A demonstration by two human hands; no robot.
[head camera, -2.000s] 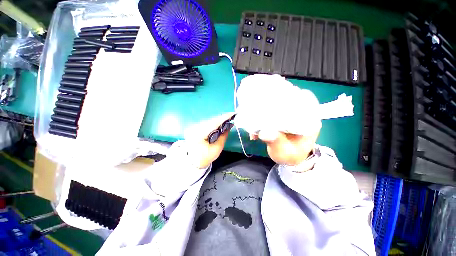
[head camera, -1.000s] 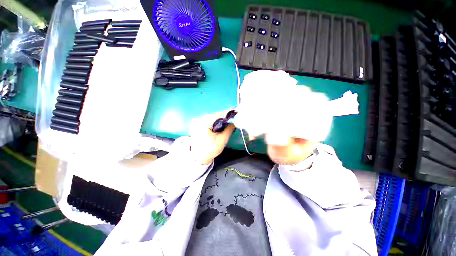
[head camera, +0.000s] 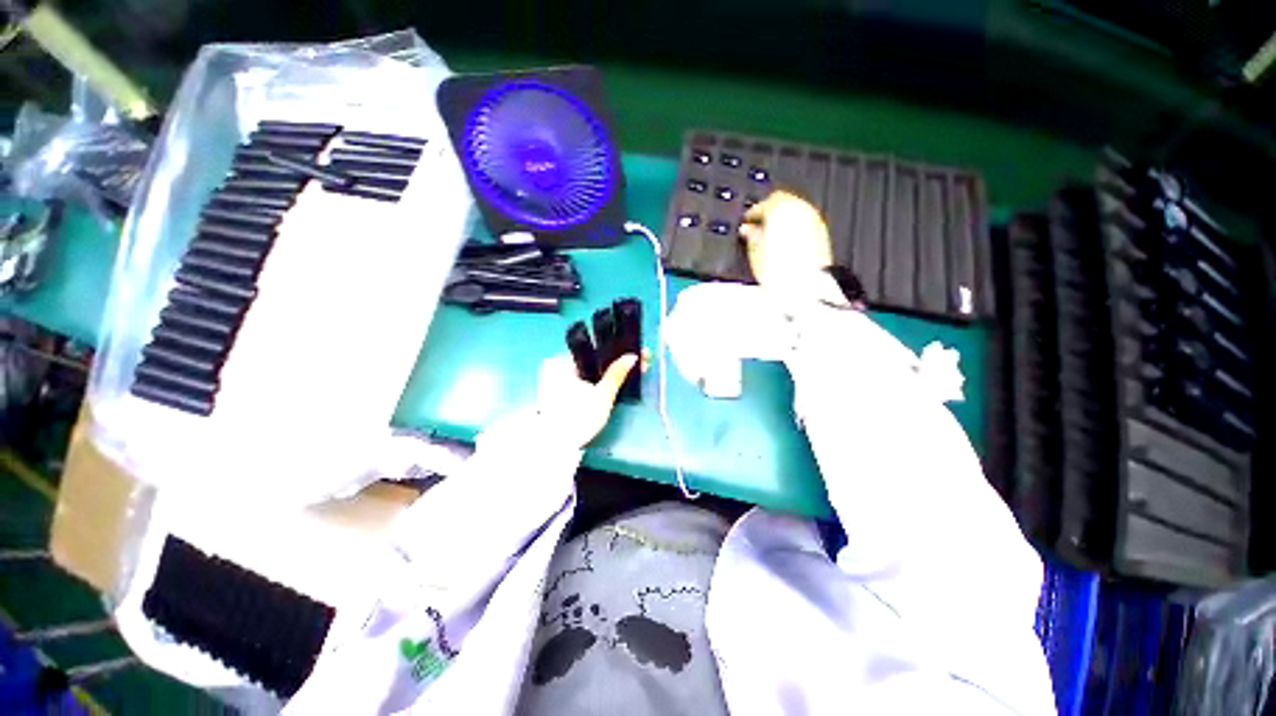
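My left hand (head camera: 585, 402) holds several matt black tubes (head camera: 617, 340), fanned and pointing away from me, above the green mat. My right hand (head camera: 789, 238) reaches over the ribbed parts tray (head camera: 896, 231); its fingertips are at the rows of small black end pieces (head camera: 724, 192). The fingers hide that spot, so whether they hold a piece cannot be told. The white wiping cloth (head camera: 711, 336) lies on the mat, partly behind my right forearm, with its tail (head camera: 940, 372) showing on the right.
The desk fan (head camera: 543, 157) stands at the back, with loose black tubes (head camera: 511, 278) in front and its white cable (head camera: 663, 406) crossing the mat. A lined carton (head camera: 350, 308) of tubes is at left, a lower carton (head camera: 98, 511) below. Stacked trays (head camera: 1182, 483) stand at right above blue crates (head camera: 1071, 629).
My right hand has left the cloth and moved forward to the parts tray. The cloth is lower and flatter. The tubes in my left hand now show fanned upright. The view has shifted.
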